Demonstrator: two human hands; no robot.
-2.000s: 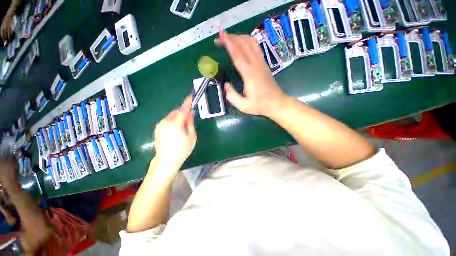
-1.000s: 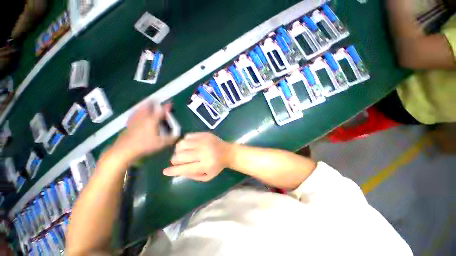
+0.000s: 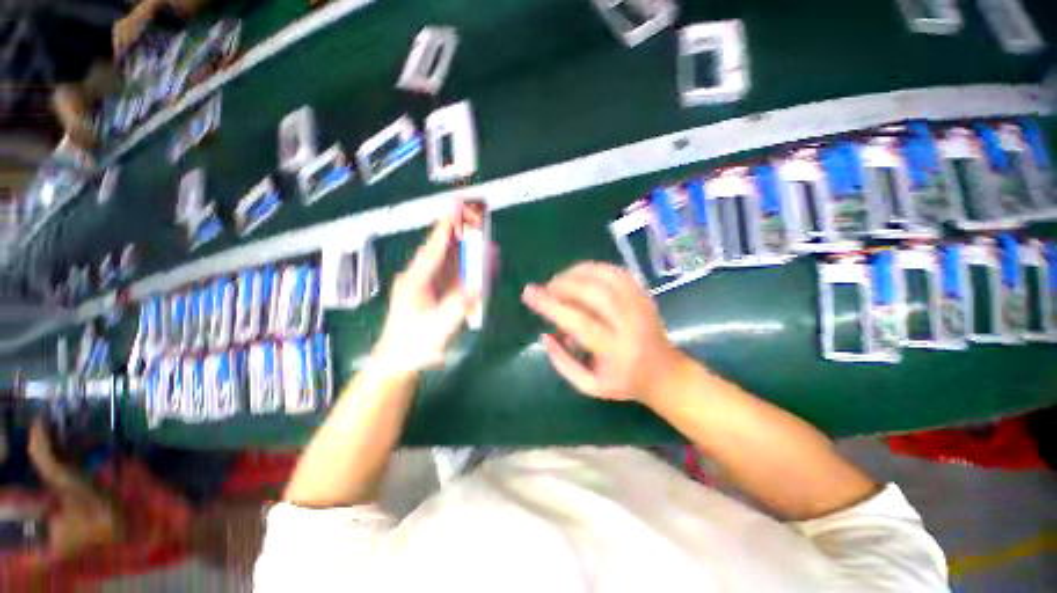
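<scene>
My left hand holds a white housing half on edge, with a blue strip showing on its side, near the pale metal strip. My right hand is just to the right of it, fingers apart and slightly curled, holding nothing. Loaded housing halves with blue cells stand in two overlapping rows at the right and two at the left. White front covers lean at the end of the left rows. The picture is blurred.
A pale metal strip crosses the green bench. Beyond it lie scattered white frames and loaded halves. Another person's arm shows at the far upper left. Red stools are below the bench edge.
The mallet seen at first is out of my left hand. My left hand now has a housing half on edge. My right hand has opened and moved away from my left. The view has swung.
</scene>
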